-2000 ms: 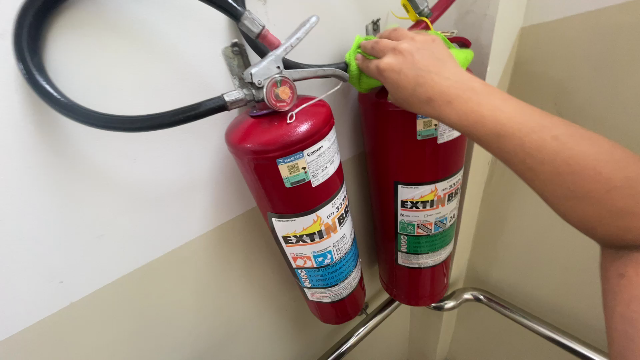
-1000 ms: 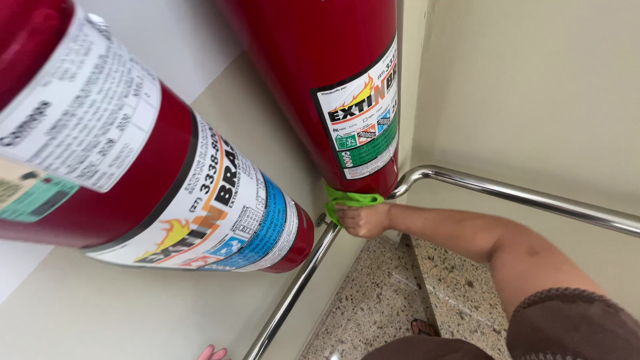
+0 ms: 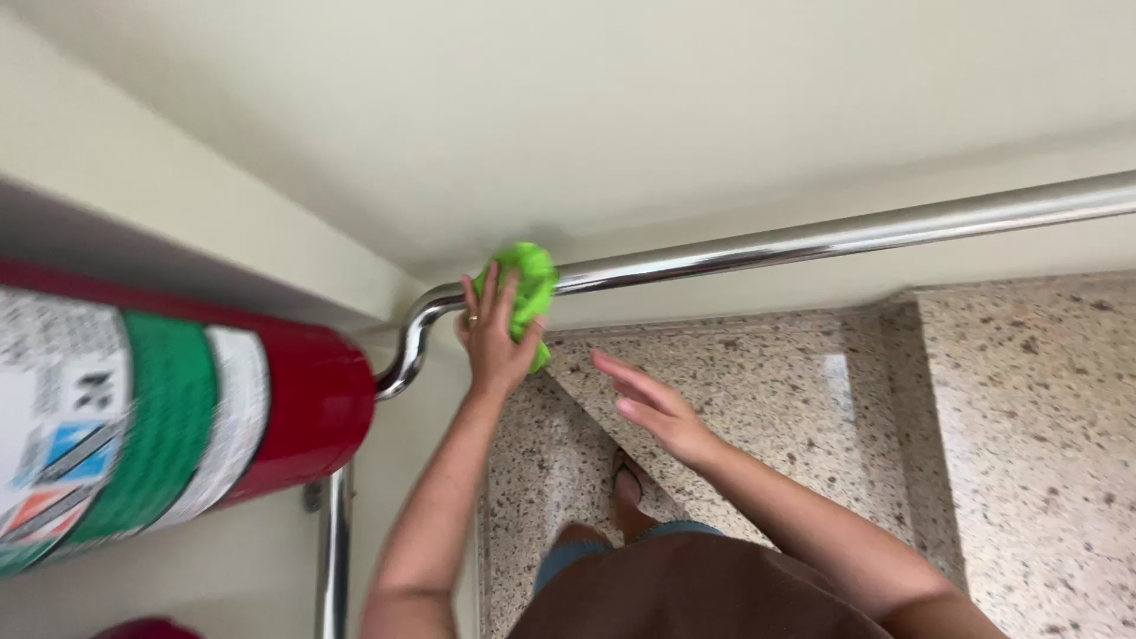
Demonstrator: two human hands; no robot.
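Note:
My left hand (image 3: pixel 499 333) presses a bright green cloth (image 3: pixel 531 288) onto the metal handrail (image 3: pixel 763 248), just right of the rail's bend. Its fingers lie spread over the cloth and the rail, with a ring on one of them. To the right and a little lower, my right hand (image 3: pixel 657 410) hovers above the speckled steps, fingers extended and holding nothing. A red fire extinguisher (image 3: pixel 311 399) with a green and white label fills the left side, its base close to the bend of the handrail.
Pale walls (image 3: pixel 621 115) meet in a corner behind the rail. Speckled stone steps (image 3: pixel 799 399) lie below and to the right. Another stretch of handrail (image 3: pixel 335 550) runs down beneath the extinguisher. Part of a second red object (image 3: pixel 146 628) shows at the bottom left edge.
The green cloth was on top of an extinguisher, then at its base in the right hand; now it is on the handrail under the left hand. The view has swung down and right.

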